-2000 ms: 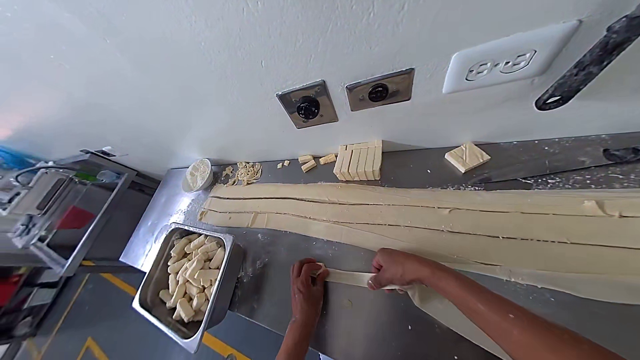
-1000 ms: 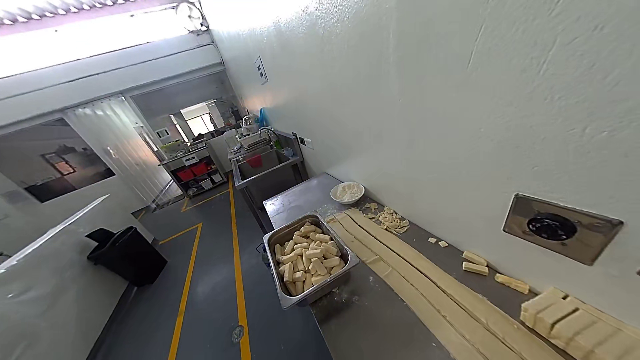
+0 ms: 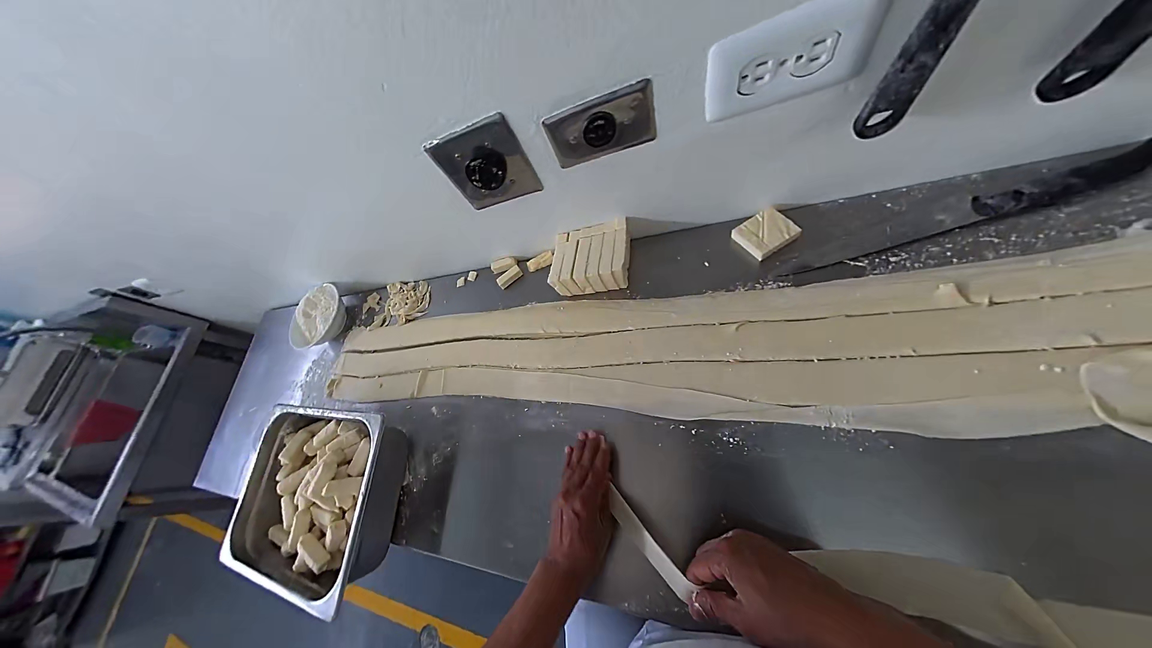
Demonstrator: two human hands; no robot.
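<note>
My left hand [image 3: 582,504] lies flat, fingers together, on the steel table by one end of a narrow dough strip [image 3: 650,547]; what is under its palm is hidden. My right hand [image 3: 751,580] pinches the strip's other stretch near the table's front edge, and more dough [image 3: 927,580] trails off to the right behind that hand. Beyond both hands runs a long sheet of rolled dough [image 3: 648,346], cut lengthwise into strips. At the left, a steel pan [image 3: 373,504] holds many dough-wrapped pieces [image 3: 319,486].
Along the wall are a bowl of flour [image 3: 317,315], dough scraps [image 3: 407,301], small cheese-like sticks [image 3: 508,274], a sliced pale block [image 3: 589,258] and a square piece [image 3: 766,234]. Outlets [image 3: 487,168] and dark-handled tools [image 3: 913,67] are above. A sink unit [image 3: 117,405] stands farther left.
The view swung left to the room and back. Compared with two seconds ago, both hands are farther from the long dough sheet, nearer the table's front edge, and the left hand now lies flat.
</note>
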